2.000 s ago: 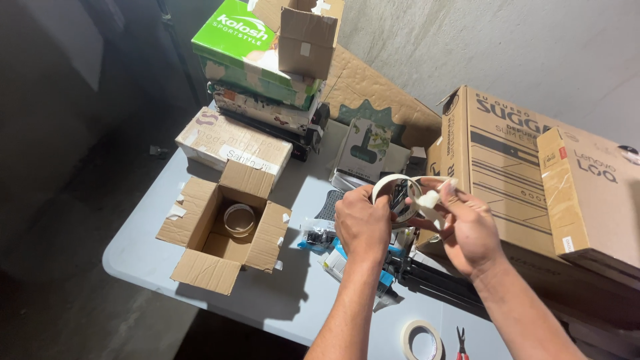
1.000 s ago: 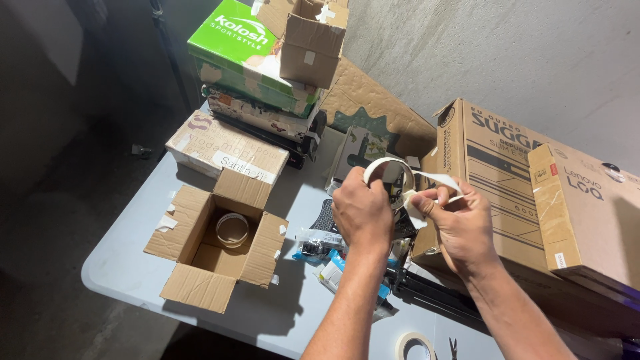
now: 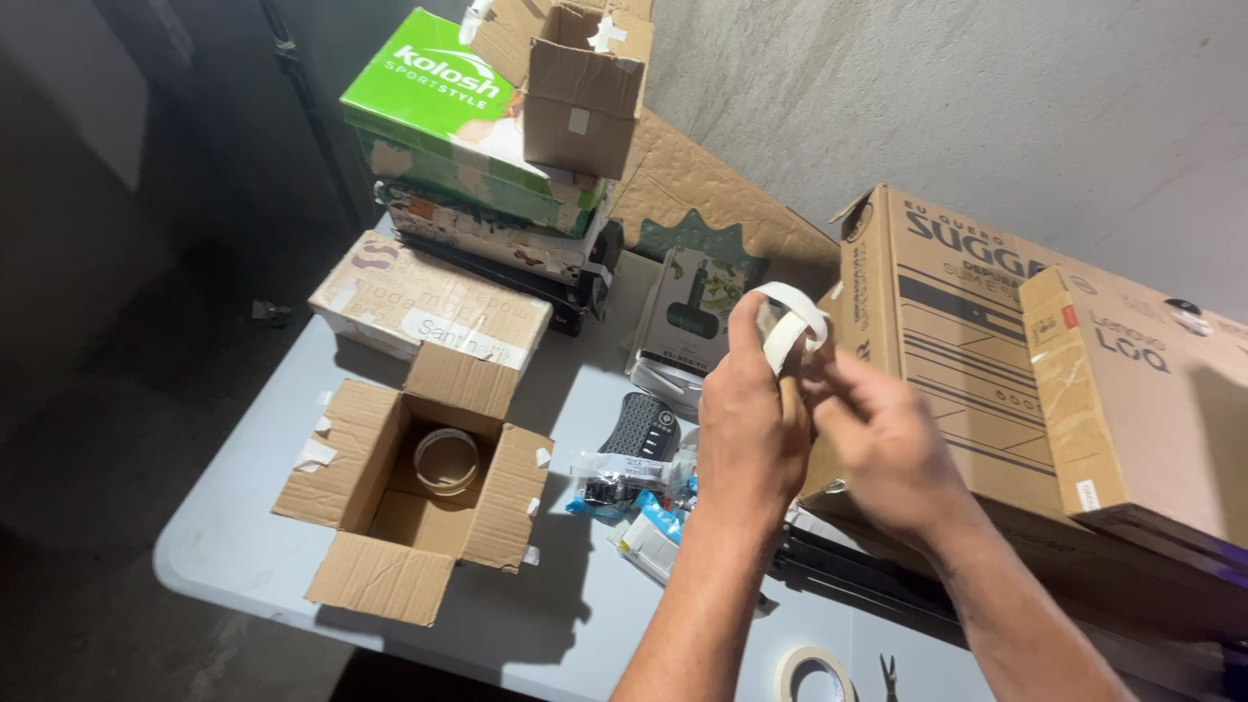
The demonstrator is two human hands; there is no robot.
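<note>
A roll of white masking tape point(image 3: 795, 320) is in my left hand point(image 3: 753, 429), whose fingers close round its ring. My right hand point(image 3: 882, 434), blurred, is close against the roll's right side; its fingertips are partly hidden, and I cannot tell whether they grip the tape. To the left, an open cardboard box point(image 3: 336, 453) stands with its flaps folded outward and bits of white tape on them. Inside it lies a tape ring point(image 3: 447, 461). A second masking tape roll point(image 3: 783, 673) and dark-tipped pliers or cutters point(image 3: 888, 675) lie at the table's near edge.
A green shoebox point(image 3: 419, 73) tops a stack at the back, with a small open carton point(image 3: 575, 117) on it. A long carton point(image 3: 429, 302) lies before the stack. Large cardboard boxes point(image 3: 960, 341) stand right. Plastic-wrapped parts point(image 3: 624, 478) and a black tripod-like object point(image 3: 868, 575) lie near my hands.
The strip of tape that stretched between my hands earlier no longer shows extended. My right hand has moved in closer to the roll.
</note>
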